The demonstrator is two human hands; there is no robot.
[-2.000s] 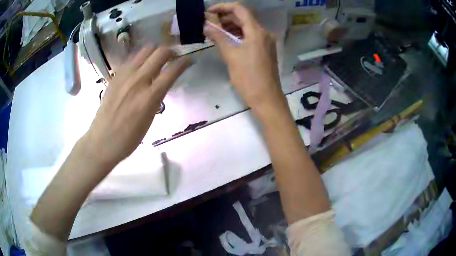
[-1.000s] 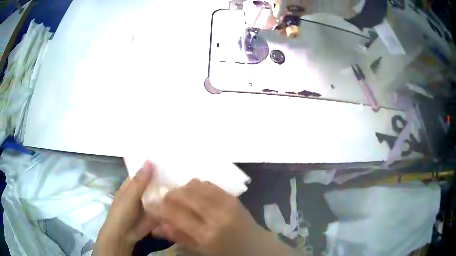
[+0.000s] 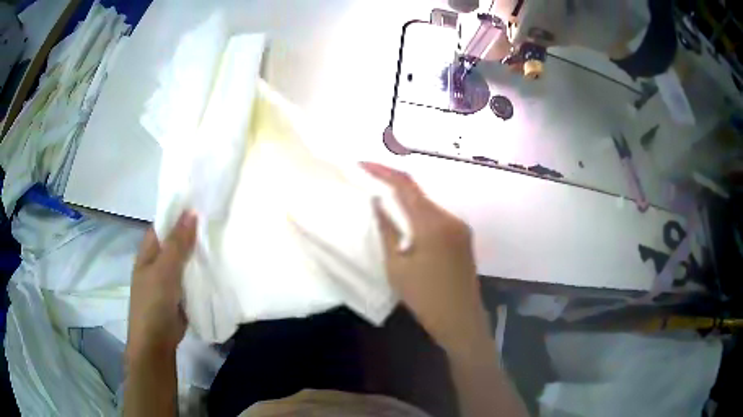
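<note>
White fabric panels (image 3: 269, 244) lie partly opened out over the table's front edge, folded and layered at the upper left. My left hand (image 3: 167, 273) grips their left side. My right hand (image 3: 424, 244) holds their right side, with a fold of cloth between thumb and fingers. The presser foot and needle (image 3: 463, 73) of the sewing machine stand beyond the cloth to the right, with nothing seen under them. The underside of the cloth is hidden.
A bundle of cut pieces (image 3: 57, 106) lies at the left. White cloth (image 3: 65, 326) hangs at the lower left, and more white cloth (image 3: 635, 375) is at the lower right. Thread snips (image 3: 630, 173) lie on the machine bed. A pink-lilac strip (image 3: 674, 265) hangs at the right.
The small folded white piece at the table edge is now a larger spread of cloth higher on the table. My hands have moved apart. The view has shifted, with the machine further right.
</note>
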